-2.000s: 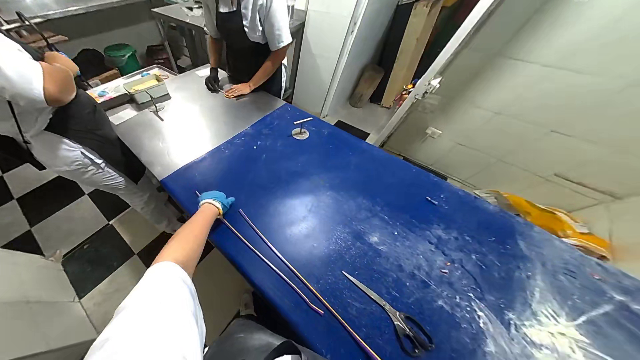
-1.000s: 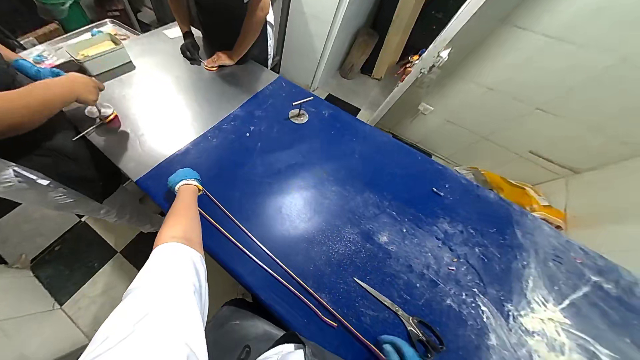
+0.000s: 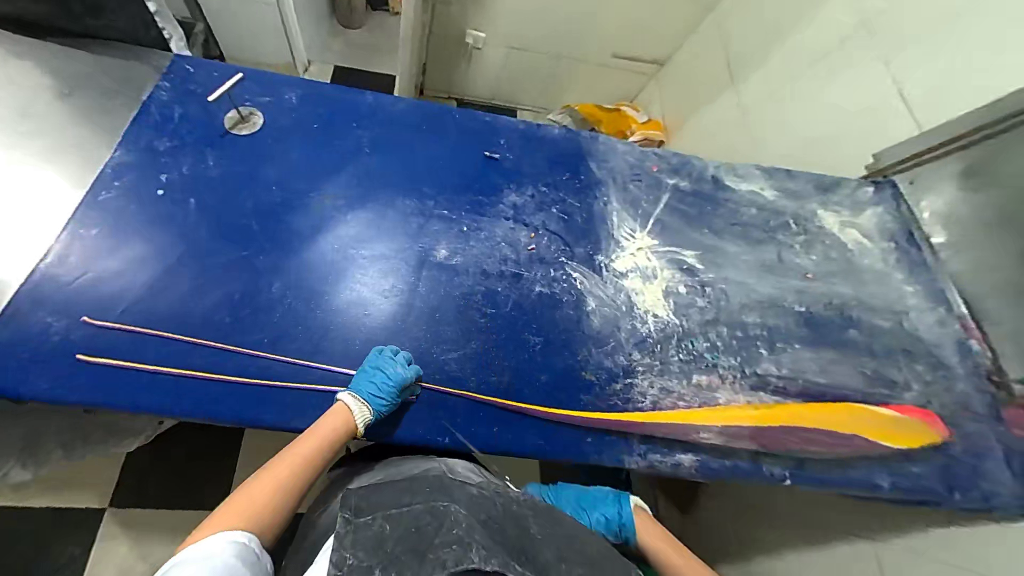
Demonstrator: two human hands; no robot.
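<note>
My left hand (image 3: 384, 382), in a blue glove, grips a thin striped strand near the table's front edge. To its right the strand widens into a thick, glossy yellow, purple and red rope (image 3: 744, 424), likely pulled candy. Left of the hand lie two thin strands, an upper one (image 3: 216, 345) and a lower one (image 3: 200, 374), apart at their far ends. My right hand (image 3: 588, 508), also blue-gloved, is low in front of my dark apron, below the table edge, its fingers partly hidden. A thin, faint blade-like shape (image 3: 472, 448) shows left of it; whether the hand holds it is unclear.
The blue table (image 3: 304, 208) has white residue and small crumbs (image 3: 532, 240) toward the right. A round metal disc with a T-shaped handle (image 3: 243, 120) stands at the back left, near a steel surface (image 3: 48, 144). A yellow bag (image 3: 616, 122) lies behind the table.
The view has swung right, bringing the thick rope into sight. My left hand has moved from the strands' far end to farther along them. The scissors no longer lie on the table.
</note>
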